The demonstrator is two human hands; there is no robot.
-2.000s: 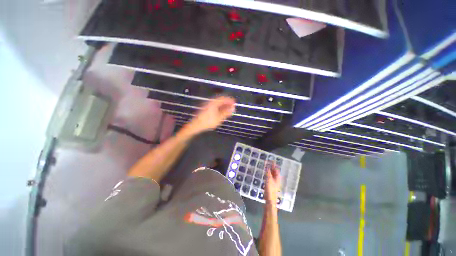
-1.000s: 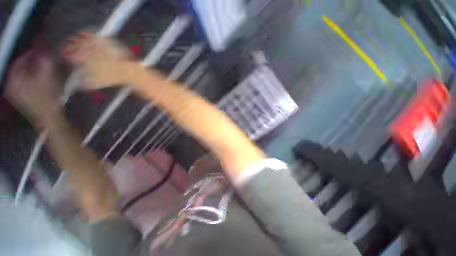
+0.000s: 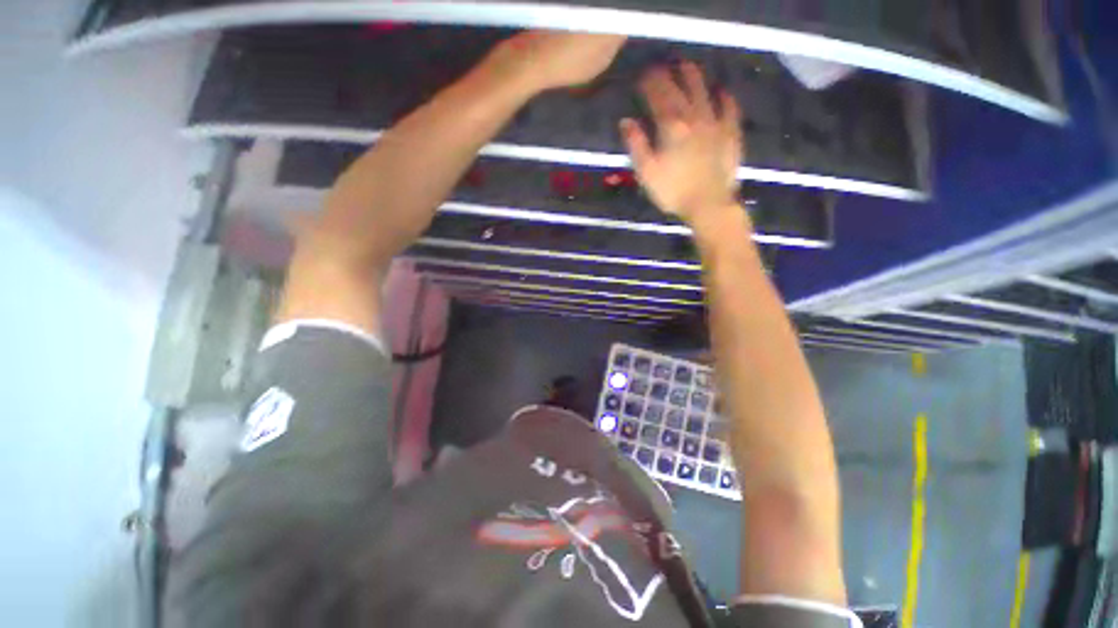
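My left hand (image 3: 570, 58) reaches onto a black rack shelf (image 3: 454, 108) near the top, and its fingers are partly hidden under the white front edge of the shelf above. My right hand (image 3: 687, 141) is beside it over the same shelf, palm down with the fingers spread. No unit can be made out in either hand. The white compartment tray (image 3: 608, 395) sits low below my arms, tilted in view. Dark round units fill many pockets, and a few at its left side glow white-blue. My right forearm covers its right part.
More shelves with white front edges are stacked below, with red lights (image 3: 564, 183) on one. A white slip (image 3: 819, 70) lies on the shelf at right. Blue rack panels (image 3: 981, 172) stand right. A yellow line (image 3: 917, 491) crosses the grey floor.
The blurred, tilted view is level again. Two seconds ago my right hand was at the tray; now both hands are up at the shelf. The tray is now partly covered by my right forearm.
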